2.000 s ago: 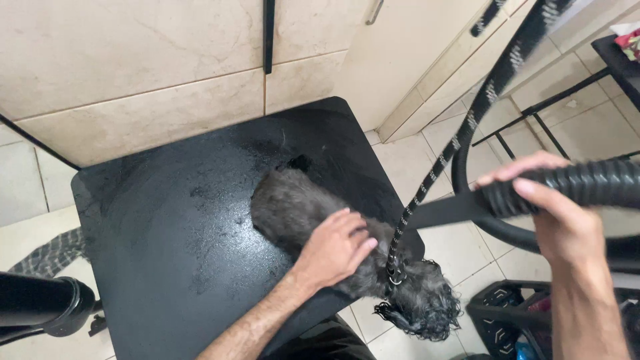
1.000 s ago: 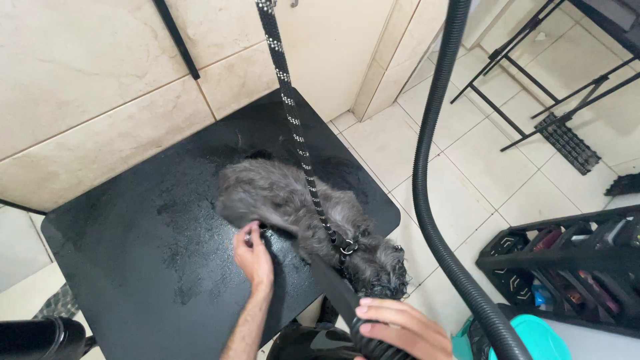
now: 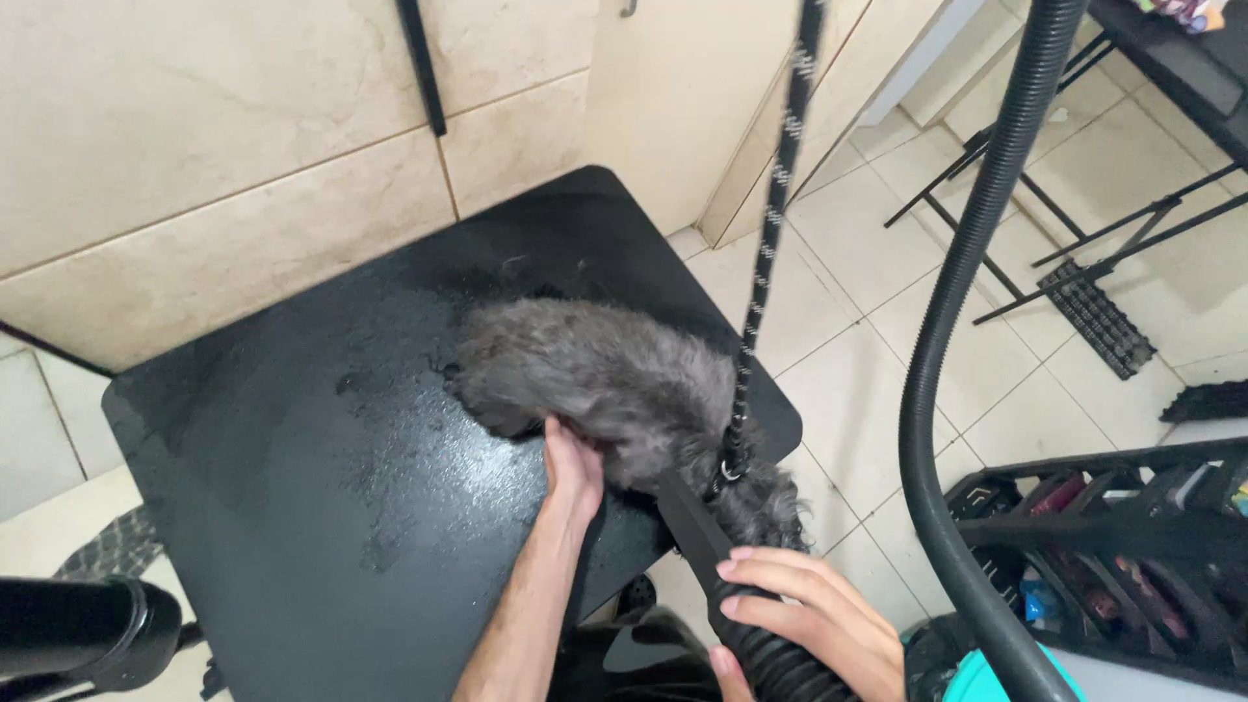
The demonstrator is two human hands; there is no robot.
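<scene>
A grey, curly-haired dog (image 3: 595,366) stands on a wet black grooming table (image 3: 263,468), its head at the table's right front corner. A black rope lead (image 3: 770,234) with white flecks runs up from its neck. My left hand (image 3: 573,463) reaches under the dog's belly, fingers partly hidden by fur; whether it grips a leg is unclear. My right hand (image 3: 809,604) is closed around the ribbed hose end of a pet dryer, whose flat black nozzle (image 3: 694,522) points at the dog's chest and shoulder.
The dryer's black hose (image 3: 931,390) loops up on the right. A black rack (image 3: 1092,517) with small items and a turquoise-rimmed bin (image 3: 1009,673) stand at the lower right. A tiled wall (image 3: 244,127) borders the table's back. A black post (image 3: 78,624) is at the lower left, a folding table (image 3: 1189,88) upper right.
My left hand has gone from the dog's back to beneath its belly. The nozzle, held beyond the dog's head two seconds ago, has come round to its front side, near the chest.
</scene>
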